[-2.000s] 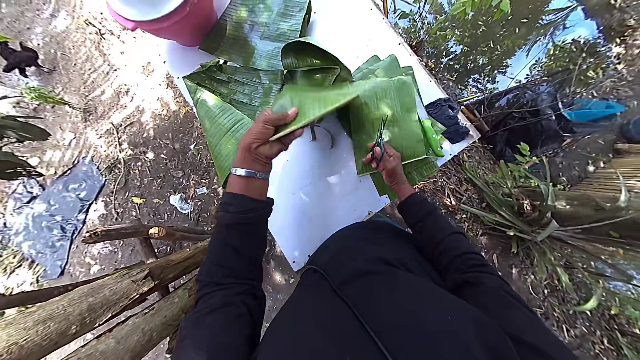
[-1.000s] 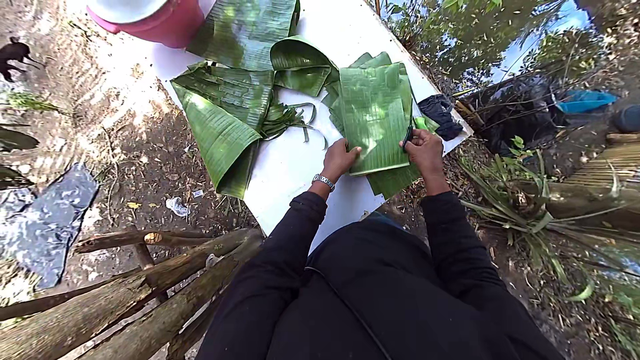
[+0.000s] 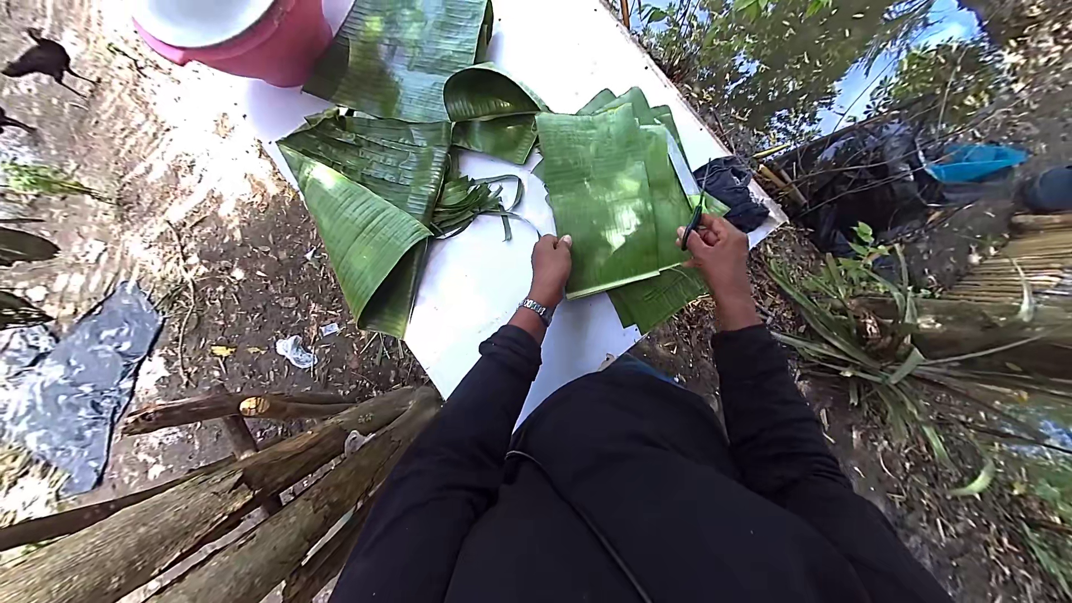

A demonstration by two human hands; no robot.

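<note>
My left hand [image 3: 551,266] pinches the left edge of a large cut banana leaf piece [image 3: 599,201], which lies over a stack of similar pieces on the white table [image 3: 469,285]. At the right edge of the stack, my right hand [image 3: 716,251] holds scissors [image 3: 692,228] with dark handles; their blades are mostly hidden. Left of the stack are a bundle of thin leaf strips [image 3: 465,203] and a large folded banana leaf [image 3: 360,226]. A curled leaf [image 3: 494,94] rests above them.
A pink tub [image 3: 276,42] stands at the table's upper left. Crumpled black plastic [image 3: 730,188] lies at the right corner. A log railing [image 3: 226,494] runs at lower left, with a grey plastic sheet [image 3: 84,377] on the ground beyond. A dark bird [image 3: 46,60] is at upper left.
Two seconds ago my left hand held a leaf piece raised above the table; now the piece lies on the stack. My right hand with the scissors has moved to the stack's right edge.
</note>
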